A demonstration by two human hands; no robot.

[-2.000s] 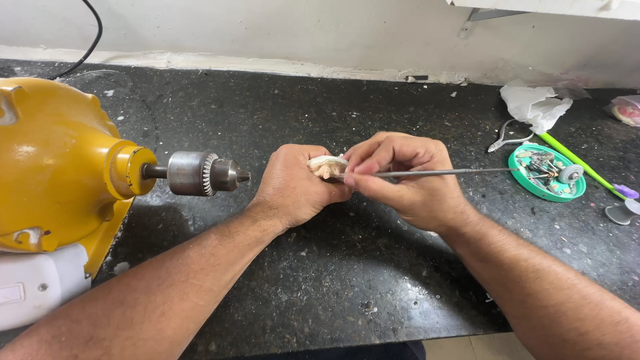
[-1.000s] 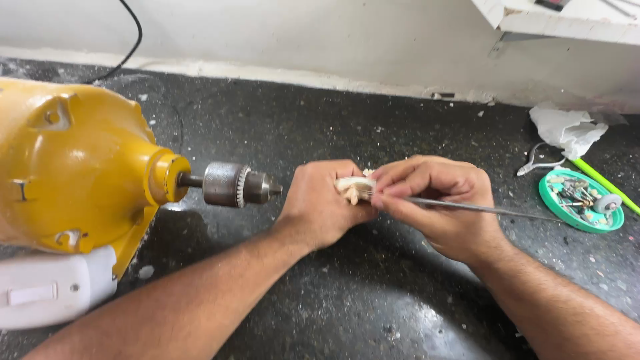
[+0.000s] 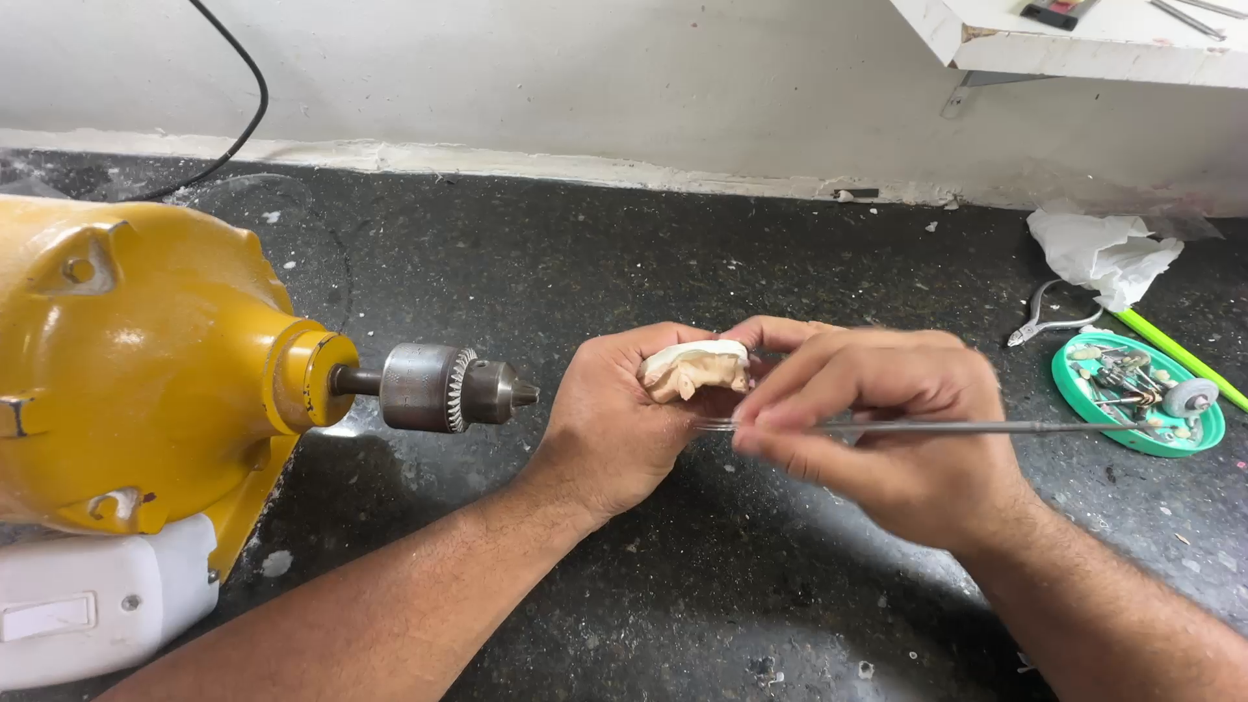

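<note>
My left hand is closed around a small cream and white dental cast, its thumb and fingers along the left and lower sides. My right hand pinches a thin metal hand instrument between thumb and fingers; its long shaft points right, and its blurred tip lies just below the cast, near my left hand. A fingertip of my right hand is close to the cast's upper right edge; whether it touches cannot be told. The cast's far side is hidden.
A yellow motor with a metal drill chuck stands left on the speckled dark countertop. At right lie a green dish of small rotary bits, pliers, crumpled white paper and a lime-green stick. A white shelf juts out above.
The instrument's tip, earlier up against the cast, is now below it. More of the cast shows between my hands. The view has shifted, with the motor further into frame.
</note>
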